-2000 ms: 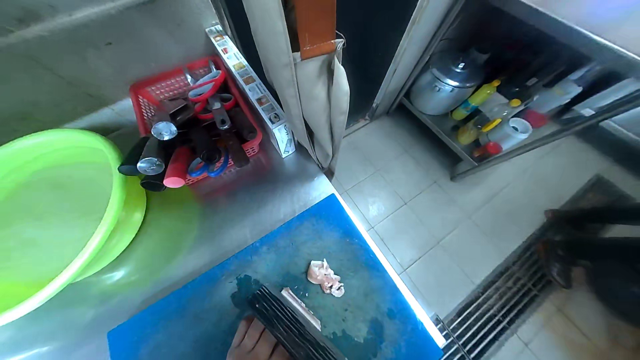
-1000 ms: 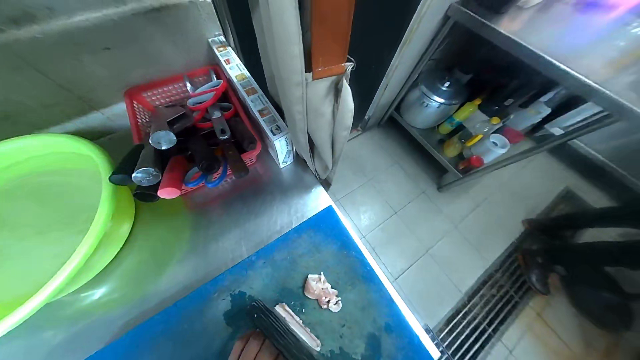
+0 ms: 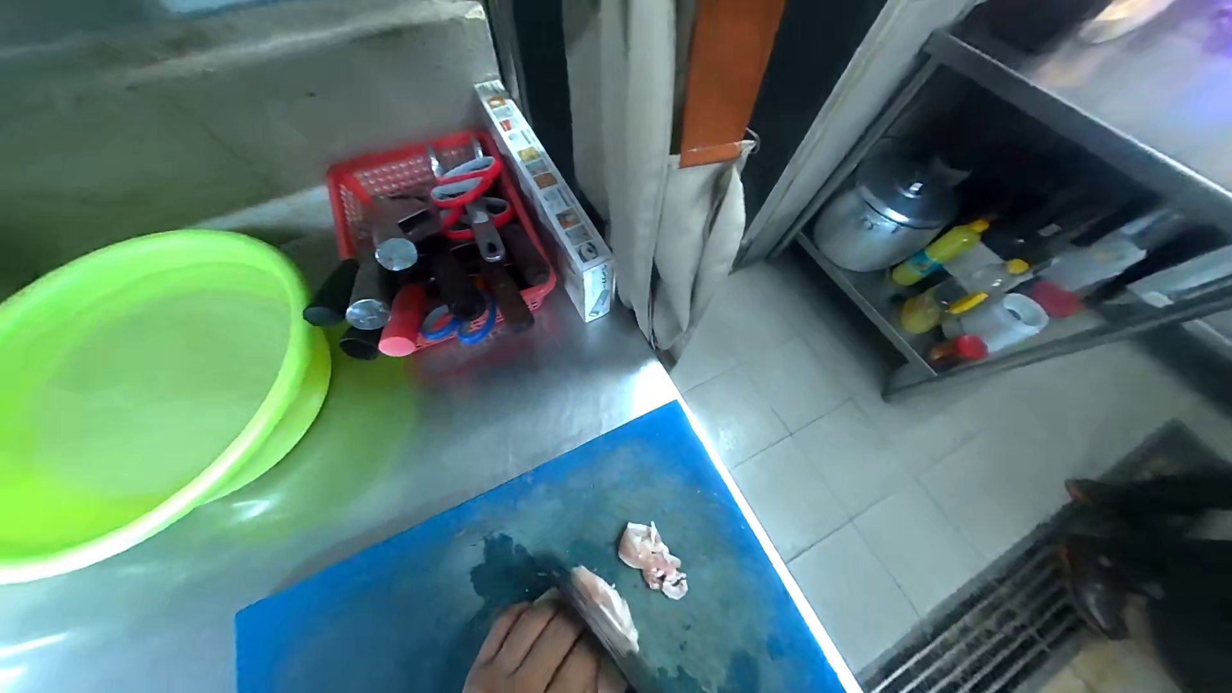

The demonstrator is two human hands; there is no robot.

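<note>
At the bottom of the head view, one of my hands, seemingly my left hand (image 3: 544,650), lies with bent fingers on the blue cutting board (image 3: 433,587). A pale piece of raw meat seems partly under its fingertips. Against the fingers stands a knife blade (image 3: 599,621), blurred, its handle below the frame. A slice of pale raw meat (image 3: 606,604) lies along the blade's right side. Farther right on the board is a small crumpled scrap of raw meat (image 3: 654,560). My right hand is out of the frame.
A green plastic basin (image 3: 260,423) stands left on the steel counter (image 3: 500,414). Behind the board are a red basket (image 3: 342,207) of knives and scissors and a long box (image 3: 553,202). A steel shelf (image 3: 1078,125) holds a pot and bottles; a person's legs show right.
The strip of meat right of the blade now looks wider and lies flatter against it. The fingers show more fully than before. The view has shifted slightly.
</note>
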